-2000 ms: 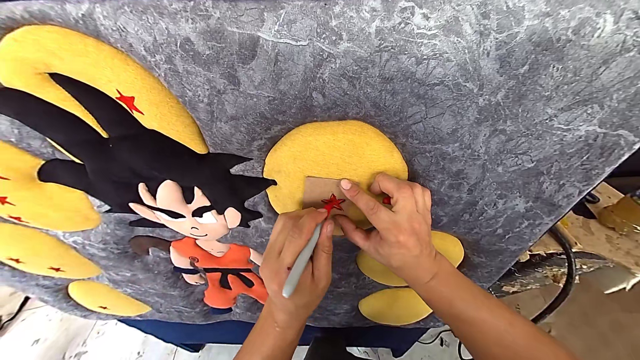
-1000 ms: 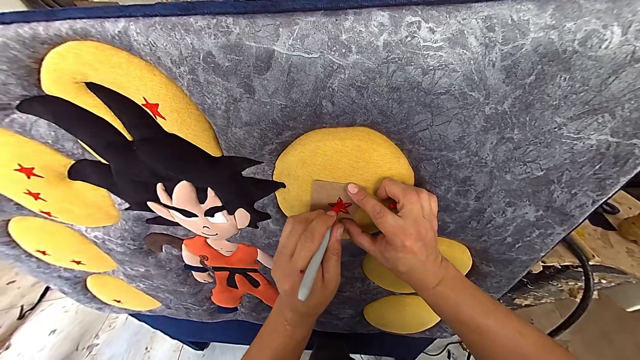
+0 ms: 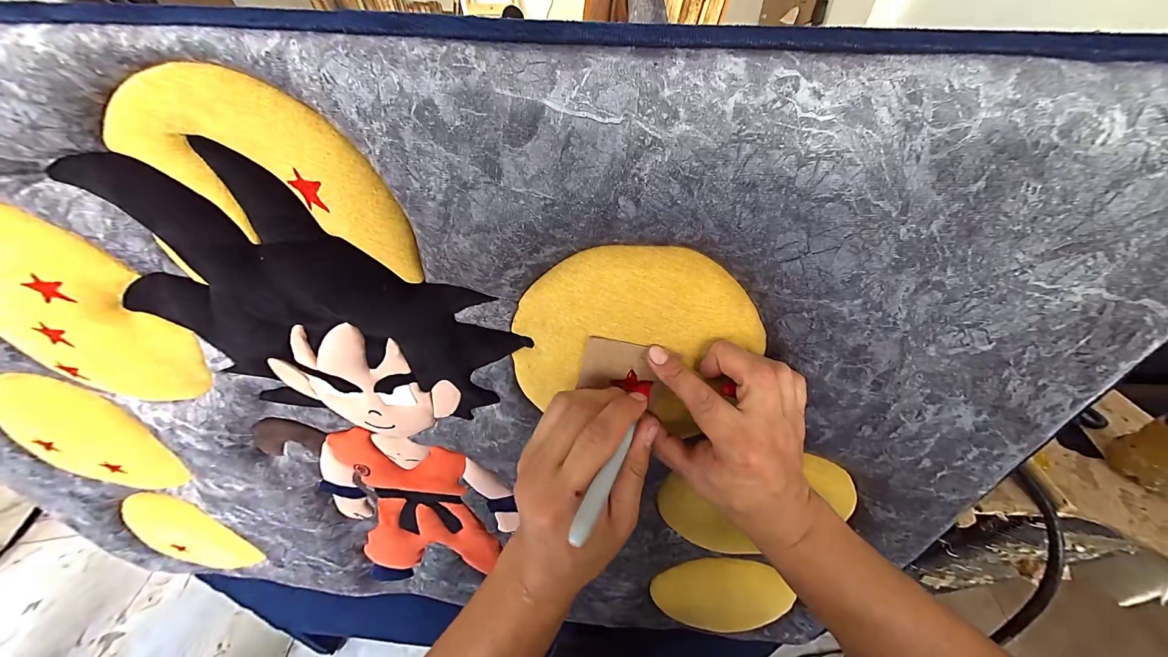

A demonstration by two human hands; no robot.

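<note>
My left hand [image 3: 579,465] grips a grey-barrelled marker [image 3: 602,488], its tip hidden by the fingers at a red star [image 3: 631,383] in a brown cardboard stencil [image 3: 613,358]. The stencil lies on the lower part of a yellow padded fabric disc [image 3: 639,287]. My right hand [image 3: 748,429] presses the stencil's right side with a fingertip, its thumb near the lower edge; whether it holds anything is hidden. A small red patch shows under its bent fingers. To the left is a padded cartoon figure [image 3: 397,456] with black spiky hair and orange clothes.
The grey marbled fabric panel [image 3: 912,228] has dark blue edging [image 3: 639,35]. More yellow padded shapes with red stars [image 3: 155,328] lie at left; plain yellow ovals [image 3: 725,595] sit below my right hand. A black cable [image 3: 1049,557] curves beside wooden boards [image 3: 1113,493] at lower right.
The view has shifted, showing more of the panel's top edge. Both hands stay at the stencil, and my left fingers now cover more of the red star.
</note>
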